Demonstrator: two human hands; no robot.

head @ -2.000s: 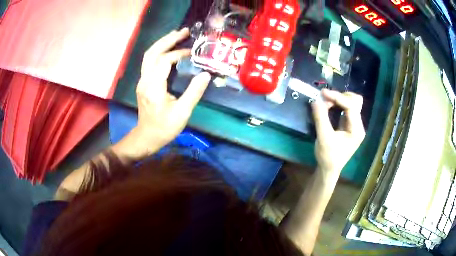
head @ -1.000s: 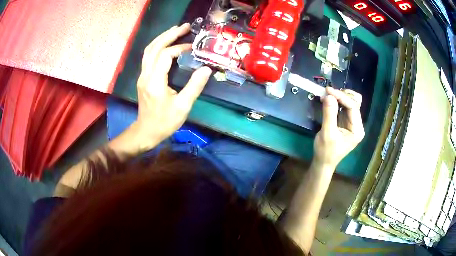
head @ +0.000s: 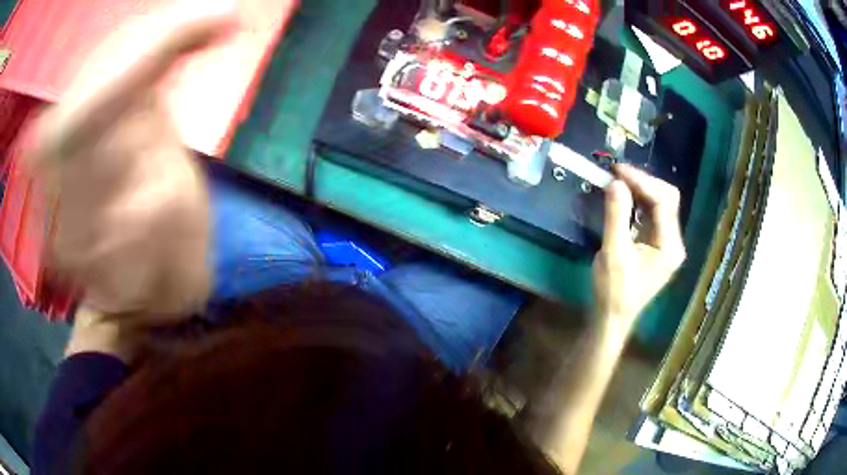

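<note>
A display module [head: 455,90] with glowing red digits sits in the black test fixture [head: 399,153], among clear guide plates [head: 527,161]. The fat glossy red clamp handle [head: 554,70] stands just right of the digits. My right hand [head: 639,237] pinches the right end of a narrow white strip [head: 580,167], whose left end lies beside the fixture's clear plate. My left hand [head: 121,186] is blurred, raised over the red sheets at the left, away from the fixture. Its fingers point up and right; whether it holds anything cannot be told.
Red sheets [head: 218,102] lie at the left, with folded ones hanging below. A cardboard stack [head: 775,269] stands at the right. A black panel meter [head: 710,37] with red numbers is at the top right. The green mat [head: 418,225] shows around the fixture.
My left hand has left the fixture's left side and moved left over the red sheets. My right hand still holds the strip. The panel meter's numbers have changed.
</note>
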